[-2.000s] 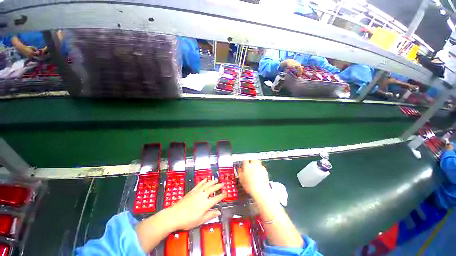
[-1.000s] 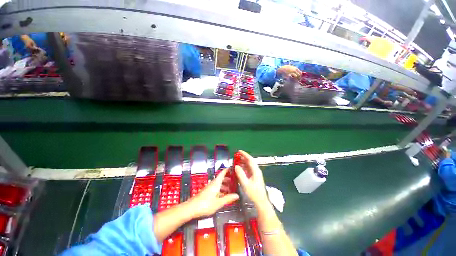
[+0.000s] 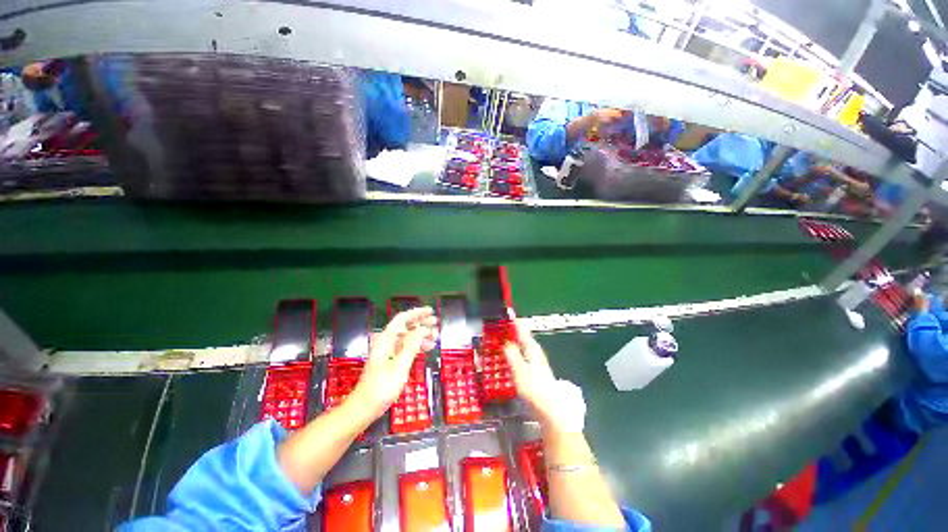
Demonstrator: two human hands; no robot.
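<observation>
Several open red flip phones stand side by side in the back row of a clear tray (image 3: pixel 359 445), dark lids toward the belt. The rightmost open phone (image 3: pixel 497 358) sits farther forward than its neighbours. My right hand (image 3: pixel 537 379) has its fingers at that phone's right edge; whether it grips it is unclear. My left hand (image 3: pixel 393 358) is over the third phone (image 3: pixel 410 400), fingers apart, holding nothing visible. Closed glossy red phones (image 3: pixel 423 501) lie in the front row. A white cloth (image 3: pixel 570 403) shows partly behind my right wrist.
A whitish bottle (image 3: pixel 641 361) stands right of the tray. A green belt (image 3: pixel 624 249) with a pale edge runs behind. A long grey shelf (image 3: pixel 364 47) hangs above. Stacked trays (image 3: pixel 234 130) stand across the belt. Another phone tray (image 3: pixel 26 410) is at the left edge.
The fifth phone, between my hands one second ago, now shows open with its lid toward the belt. My left hand has moved off it, left and up. My right hand stays beside it.
</observation>
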